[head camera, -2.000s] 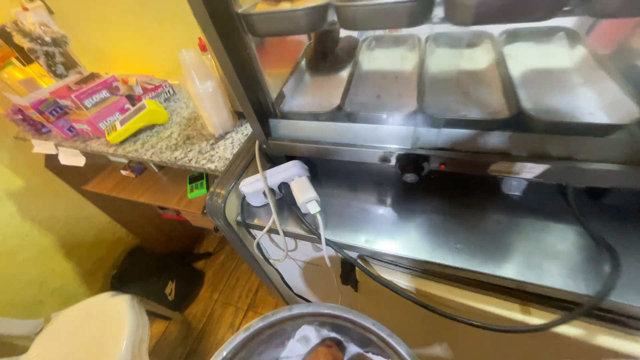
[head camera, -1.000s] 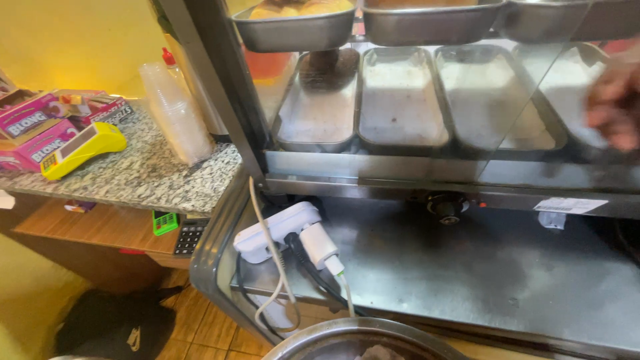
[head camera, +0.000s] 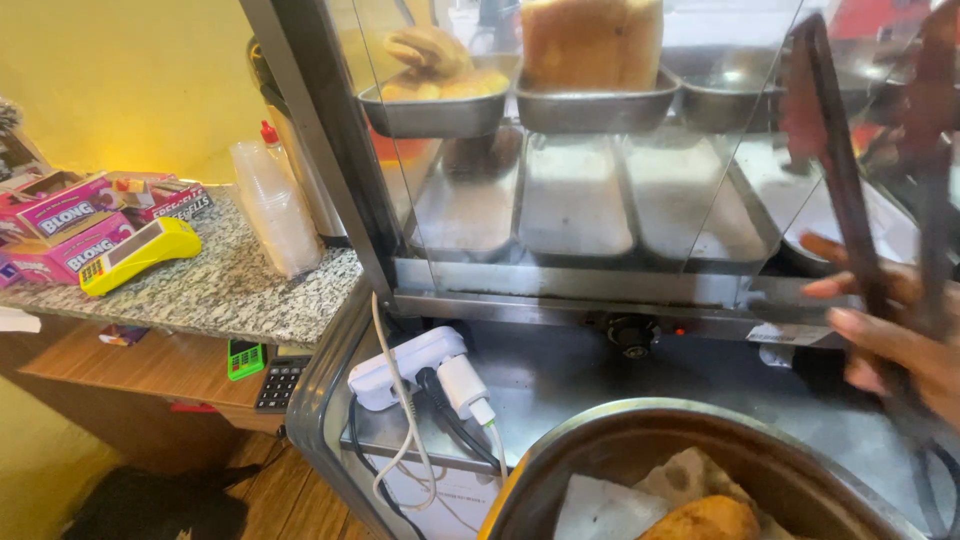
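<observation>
My right hand (head camera: 892, 322), blurred at the right edge, grips dark tongs (head camera: 847, 165), their tips raised and apart in front of the glass food warmer. Nothing shows between the tips. Below and to the left, a round metal pot (head camera: 675, 409) holds a browned piece of food (head camera: 705, 519) on white paper (head camera: 607, 506). Behind the glass, metal trays stand on two levels; one upper tray (head camera: 435, 112) bears bread and yellow food, another (head camera: 596, 109) a large golden block. Several lower trays (head camera: 574, 195) look bare. My left hand is out of view.
A white power strip (head camera: 409, 364) with a charger and loose cables lies on the warmer's steel base. On the granite counter (head camera: 217, 277) at left are candy boxes (head camera: 67, 214), a yellow card terminal (head camera: 142, 251) and stacked plastic cups (head camera: 274, 210). A calculator (head camera: 279, 382) sits on the lower shelf.
Tongs now show in my right hand at the right; one second ago only a blurred hand was there, and two seconds ago neither. The view has shifted.
</observation>
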